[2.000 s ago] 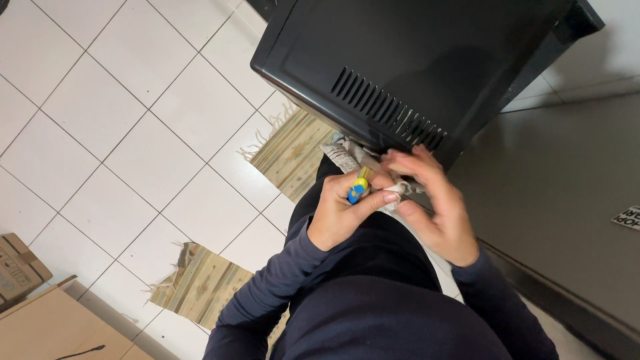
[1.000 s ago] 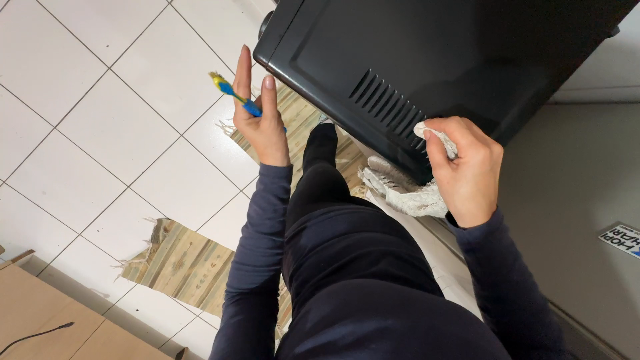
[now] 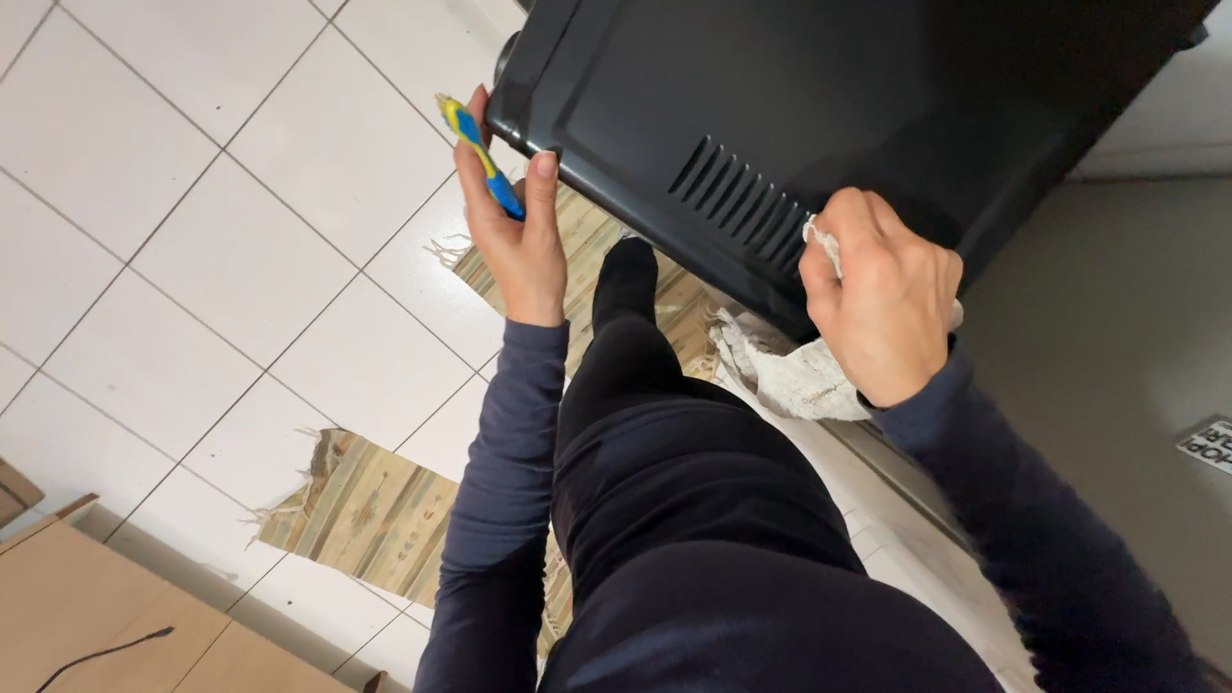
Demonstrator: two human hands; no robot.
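A black appliance housing [image 3: 770, 87] with a row of vent slots [image 3: 741, 202] fills the upper right. My left hand [image 3: 515, 221] is at its rounded left corner, with a blue and yellow toothbrush [image 3: 481, 149] held across the palm, bristles up; the fingertips reach the housing's edge. My right hand [image 3: 881, 289] grips a bunched part of a whitish cloth [image 3: 804, 375] at the lower right end of the slots. The rest of that cloth hangs below the hand, by the housing's lower corner.
Striped fringed rugs [image 3: 375, 515] lie on the white tiled floor [image 3: 241, 289]. A grey surface [image 3: 1088, 318] with a printed sticker [image 3: 1208, 445] is at the right. A wooden surface [image 3: 125, 616] with a black cable [image 3: 106, 659] is at the lower left. My foot is below the housing.
From close together two seconds ago, my hands have parted: the left, with the toothbrush, has moved to the housing's left corner; the right has moved onto the vents with the cloth.
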